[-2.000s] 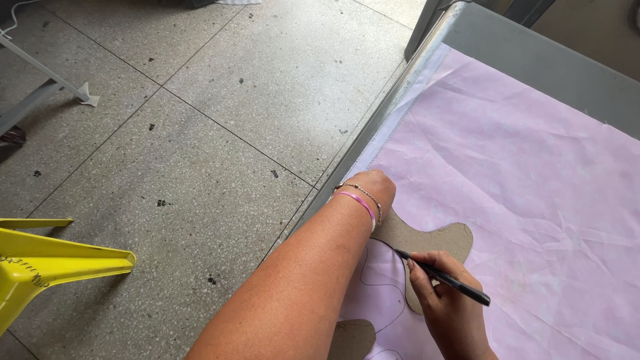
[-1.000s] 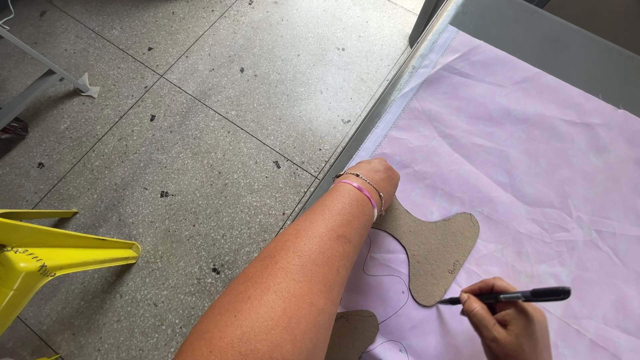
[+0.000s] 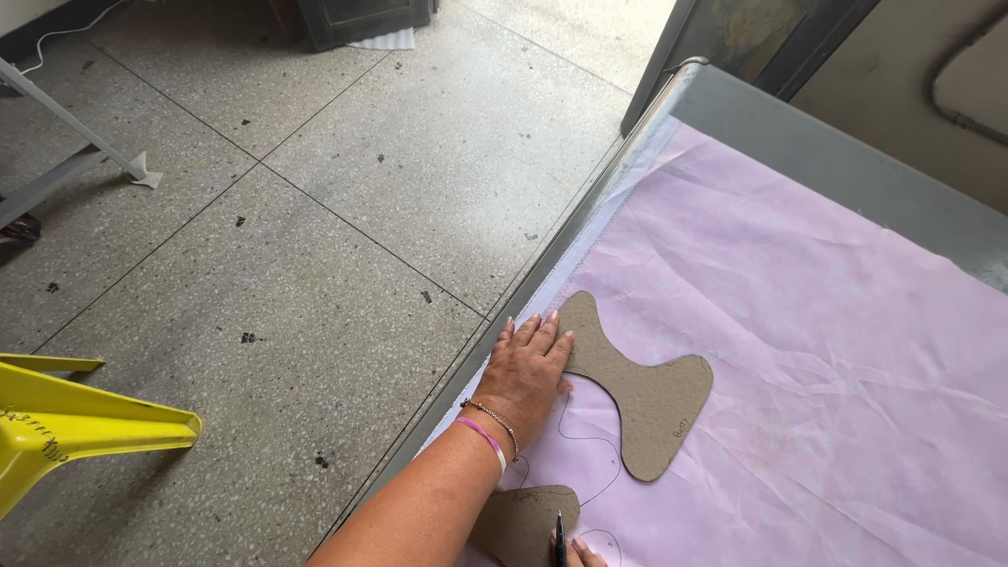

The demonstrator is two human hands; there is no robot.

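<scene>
My left hand (image 3: 526,374) lies spread on the lilac fabric (image 3: 756,299), its fingertips at the left edge of a bow-shaped cardboard template (image 3: 630,378) that bears handwriting. Only the fingers of my right hand (image 3: 583,554) show at the bottom edge, holding a black pen (image 3: 560,539) with its tip pointing up the view. A second cardboard template (image 3: 528,520) lies beside the pen, partly cut off by the frame. Curved dark outlines are drawn on the fabric between and beside the templates.
The fabric covers a grey table (image 3: 835,165), whose left edge runs beside my left arm. On the speckled floor stand a yellow plastic stool (image 3: 102,425) at the left and a metal-legged stand (image 3: 67,110) farther up. A dark door (image 3: 740,39) is beyond the table.
My right hand, with the pen, has moved from the bow-shaped template's lower end down to the bottom edge. My left hand's fingers, earlier curled or hidden, are now spread.
</scene>
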